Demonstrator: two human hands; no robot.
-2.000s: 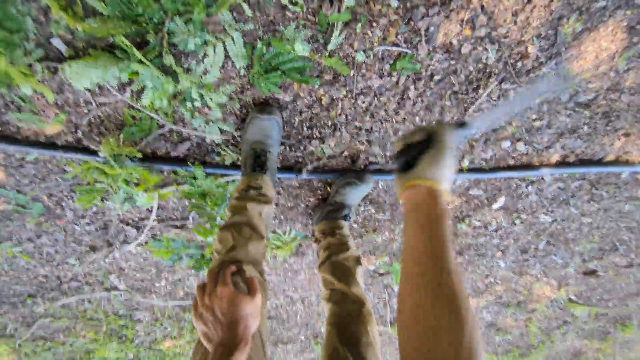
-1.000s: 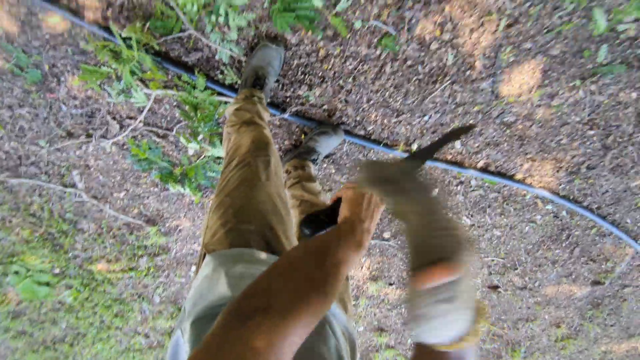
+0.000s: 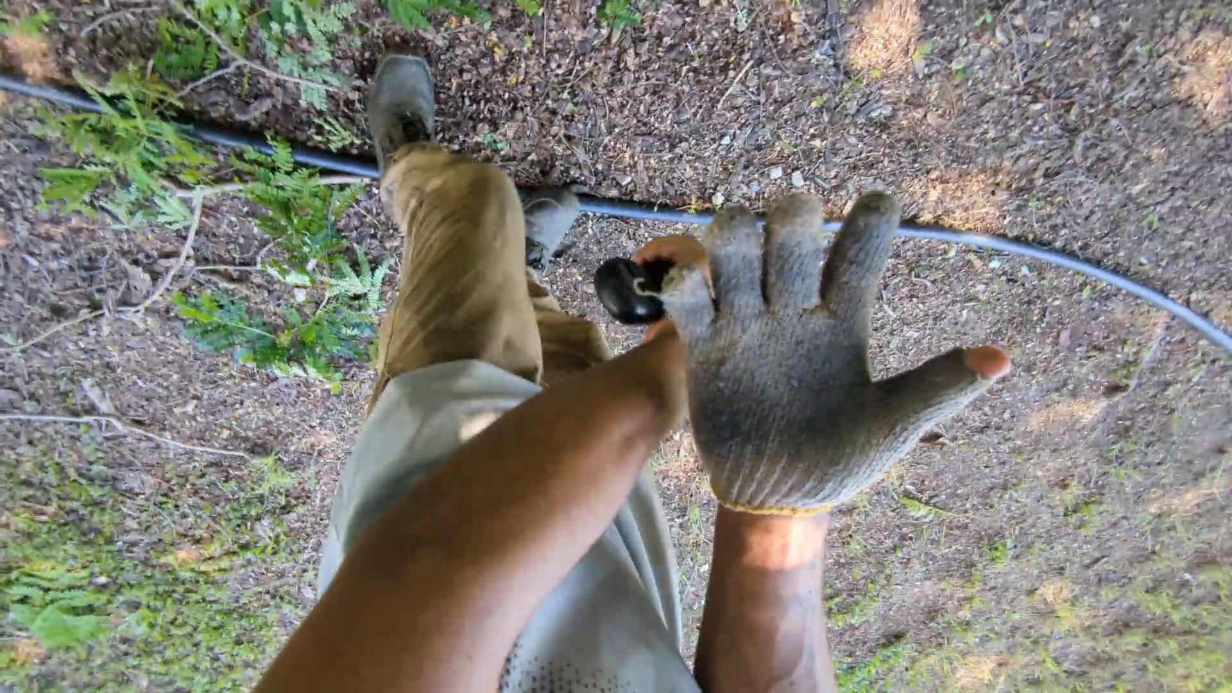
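My right hand wears a worn grey knit glove with a yellow edge at the wrist. Its palm faces the camera, fingers spread, and the thumb tip pokes out bare. Nothing lies on the palm. My bare left hand, largely hidden behind the glove's little-finger side, grips a tool's black handle. The handle's rounded end sticks out to the left; the glove hides any blade. My left forearm crosses in front of my light shirt.
A dark hose or pipe curves across the leaf-littered ground, passing by my shoes. Ferny green plants and thin bare branches lie at left.
Two seconds ago my gloved right hand held the bladed tool and my left hand was at my leg. The tool's handle is now in my left hand; the gloved hand has opened.
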